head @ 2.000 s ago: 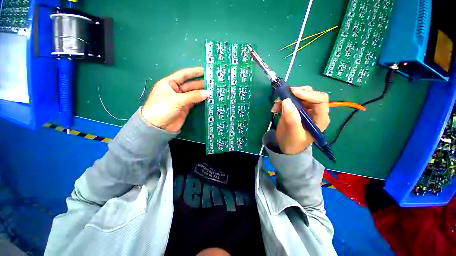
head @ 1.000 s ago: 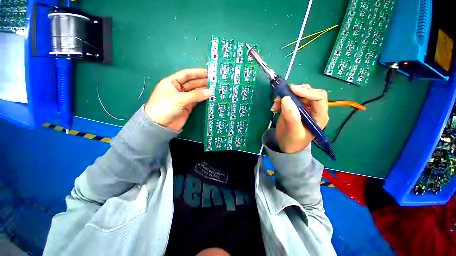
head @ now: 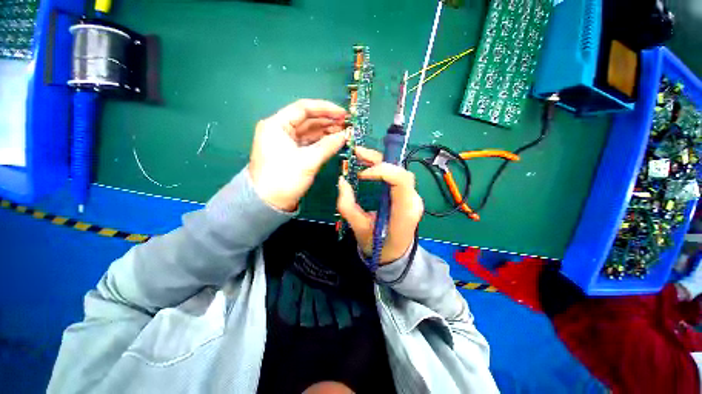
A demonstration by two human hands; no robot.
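The green PCB panel [head: 360, 96] stands nearly edge-on to the camera, with orange and dark parts showing along its side. My left hand [head: 299, 150] grips its left side near the middle with thumb and fingers. My right hand [head: 385, 200] touches the panel's lower part with thumb and a finger and also holds the dark blue soldering iron [head: 392, 146]. The iron's tip points up, to the right of the panel and apart from it. A thin curved wire strand [head: 146, 171] lies on the mat at the left.
Solder spool [head: 100, 58] stands upper left. Yellow tweezers [head: 442, 65], orange-handled cutters [head: 454, 181] and another green panel [head: 504, 65] lie right. Blue soldering station [head: 573, 61] stands upper right, parts bin [head: 616, 185] far right. A person's red sleeve [head: 623, 331] shows lower right.
The panel has turned from flat-facing to nearly edge-on. My right hand has moved left onto the panel, and the iron has swung upright, its tip off the board. The view has shifted right.
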